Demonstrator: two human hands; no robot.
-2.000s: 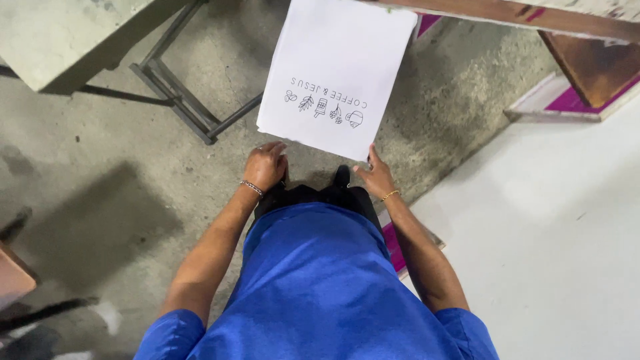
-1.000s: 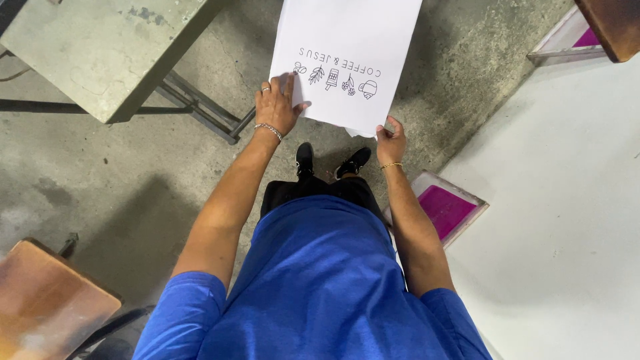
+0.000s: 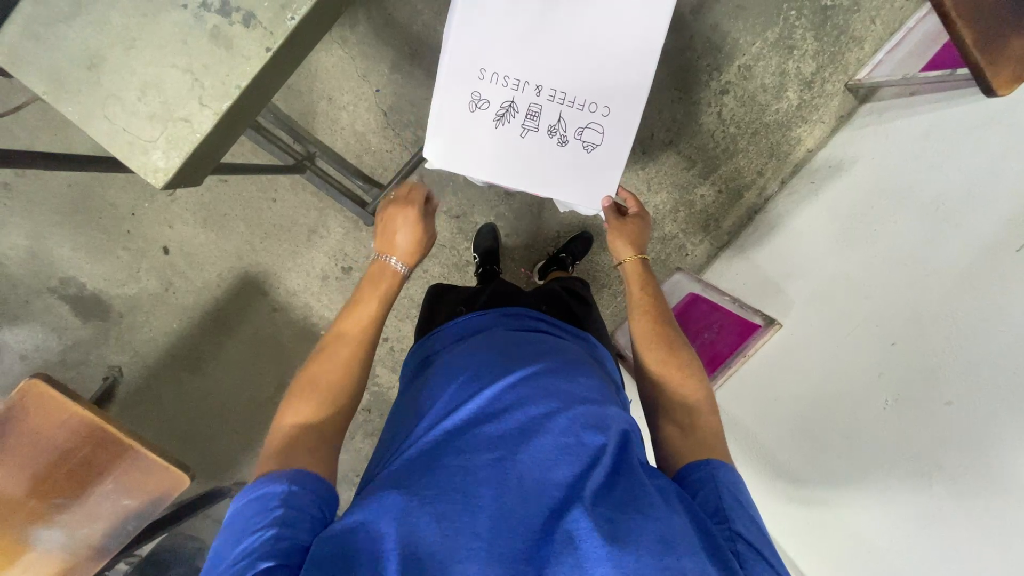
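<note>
A stack of white sheets, perhaps paper or fabric (image 3: 544,48), lies at the top centre, its upper end out of view. Line drawings of a cup, sprigs and beans are printed on its top face beneath a line of lettering. My right hand (image 3: 627,224) pinches the near right corner between thumb and fingers. Just off the near left corner is my left hand (image 3: 406,222), slightly blurred, its fingers curled and nothing visible in it. What supports the stack cannot be seen.
A grey-topped table (image 3: 168,72) with dark metal legs stands at upper left. A brown wooden board (image 3: 72,472) is at lower left, another (image 3: 988,36) at upper right. Framed magenta panels (image 3: 716,332) adjoin the white surface (image 3: 888,360) on the right.
My left hand has come off the near left part of the top sheet, where it lay flat a second ago, and moved toward my body. My right hand stays at the near right corner.
</note>
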